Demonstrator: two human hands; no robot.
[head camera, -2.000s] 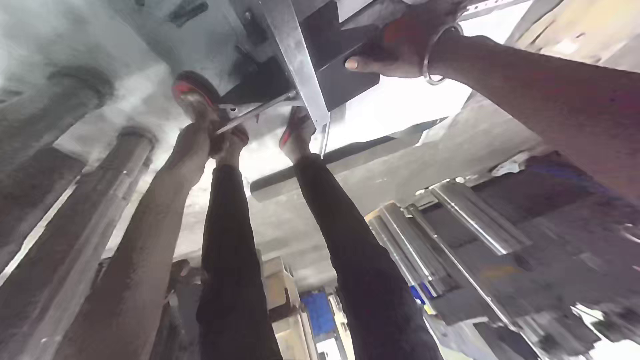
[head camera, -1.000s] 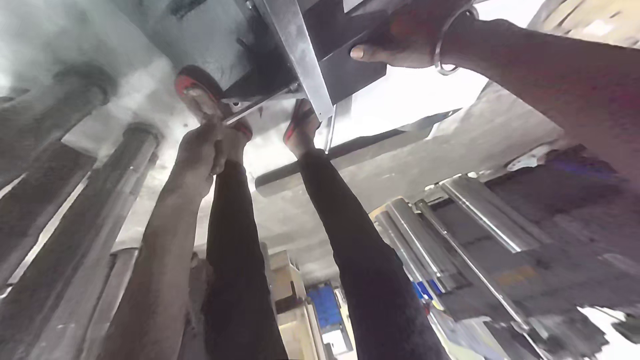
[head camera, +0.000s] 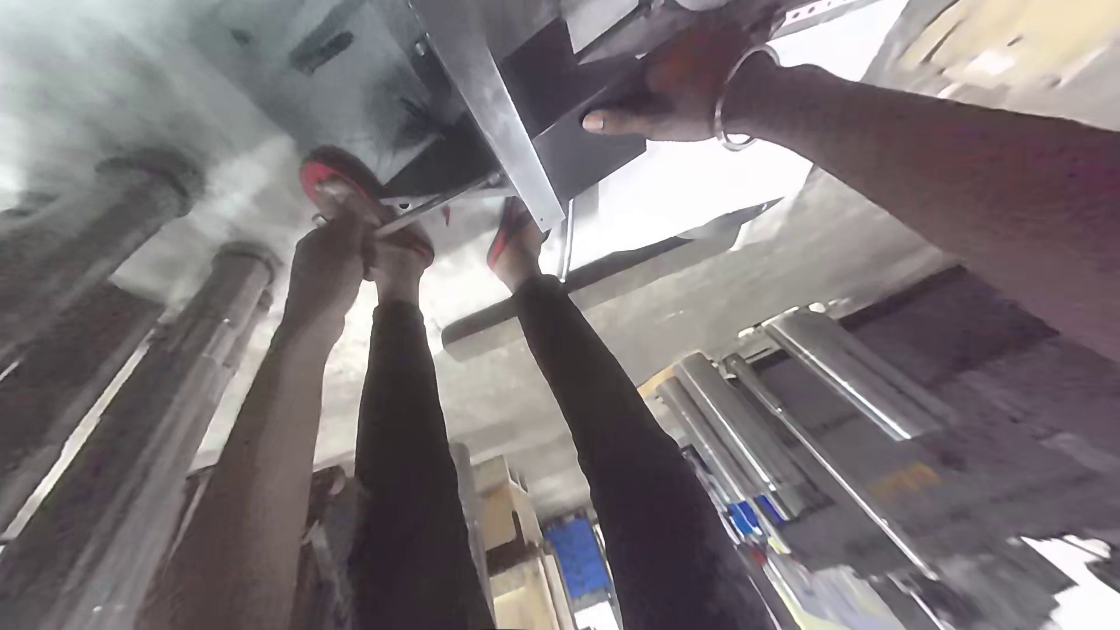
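My left hand (head camera: 337, 249), beside a foot in a red-edged sandal (head camera: 331, 179), is closed around the near end of a thin metal rod (head camera: 437, 203). The rod's far end meets a dark metal assembly. A flat, pale metal bar (head camera: 499, 114) with a small hole near its end slants across that assembly. My right hand (head camera: 682, 92), with a metal bangle at the wrist, grips a dark metal part (head camera: 604, 157) right of the bar. Its thumb lies along the part's face; the other fingers are mostly hidden.
Thick round posts or pipes (head camera: 201, 350) stand at the left. Two legs in dark trousers (head camera: 595, 394) reach up from the bottom. A dark, long flat piece (head camera: 630, 271) lies on the floor. Metal tubes (head camera: 735, 420), cartons (head camera: 507, 525) and a blue object (head camera: 577, 556) are at the lower right and centre.
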